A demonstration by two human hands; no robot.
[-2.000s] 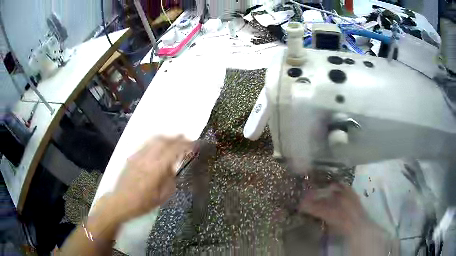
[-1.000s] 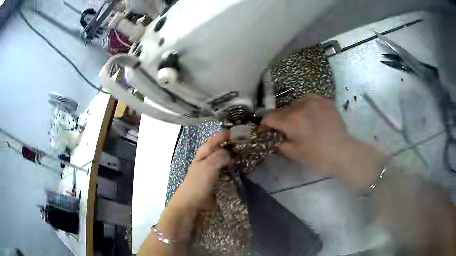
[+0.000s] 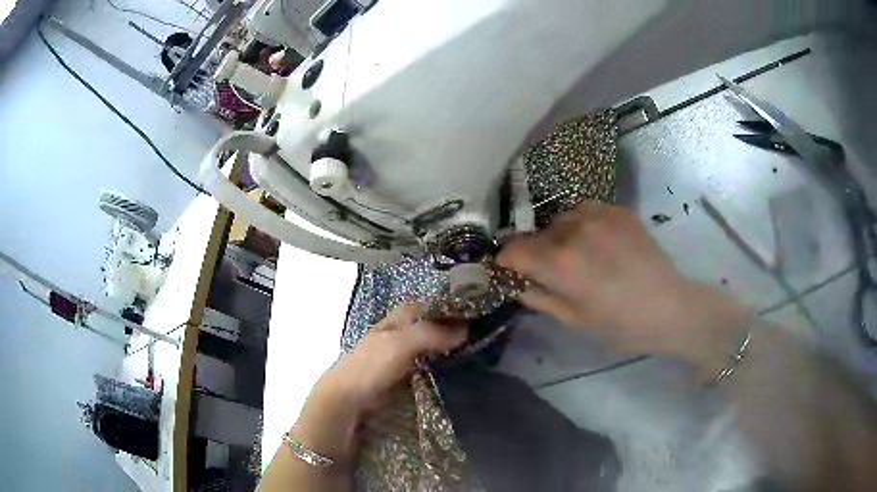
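Observation:
The speckled patterned fabric panel (image 3: 413, 432) lies under the sewing machine head (image 3: 433, 106), with part of it showing behind the needle area and a silvery grey side at the left. A plain dark fabric piece (image 3: 529, 432) hangs from it towards the front. My left hand (image 3: 385, 356) grips the fabric just in front of the needle area. My right hand (image 3: 596, 279) holds the fabric at its right edge, close to the needle area. The needle tip is hidden by machine parts and fabric.
Fabric shears (image 3: 784, 130) lie on the white table (image 3: 664, 413) at the right, with a slim metal tool (image 3: 740, 235) nearer my right hand. Small dark scraps lie between. Another machine (image 3: 130, 259) stands on a wood-edged table at the left.
Since one second ago, my left hand has moved slightly down, and the fabric at the needle area has folded up more. Two seconds ago both hands were apart over the flat panel.

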